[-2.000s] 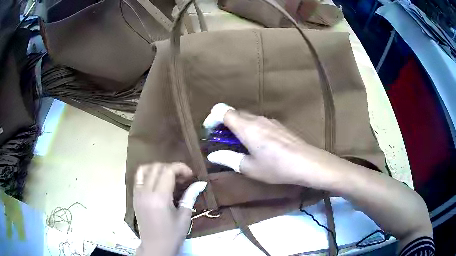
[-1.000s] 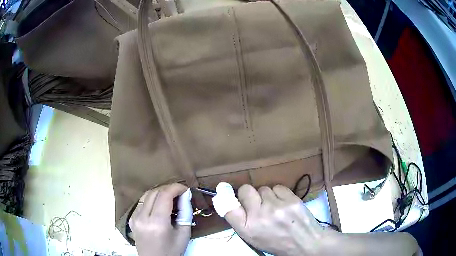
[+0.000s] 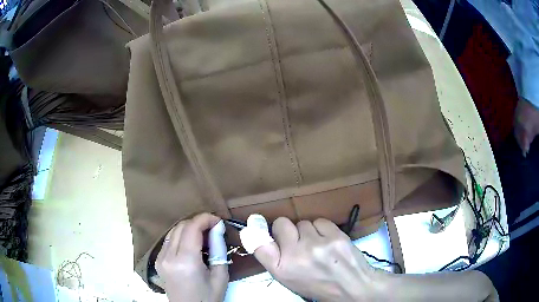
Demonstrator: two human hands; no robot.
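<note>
A brown tote bag (image 3: 236,118) lies flat with its opening towards me and two long straps (image 3: 188,144) running up it. My left hand (image 3: 189,253), with a white cover on the thumb, pinches the bag's top edge near the foot of the left strap. My right hand (image 3: 313,253), with a white-covered thumb, is closed around snips; only the dark blade (image 3: 235,223) shows, touching the strap's foot beside my left fingers. Pale thread ends (image 3: 237,250) stick out between the two thumbs. The snips' grips are hidden in my right palm.
Another brown bag (image 3: 71,50) and bunched dark straps (image 3: 74,109) lie at the left. Thread clippings (image 3: 72,271) lie on the pale table (image 3: 88,194). Tangled black cord (image 3: 481,221) is at the right edge. A person's hand (image 3: 525,125) hangs at the far right.
My right hand came down from over the bag to the top edge, beside my left hand. The bag shifted left and upward in view. A person's sleeve and hand appeared at the right.
</note>
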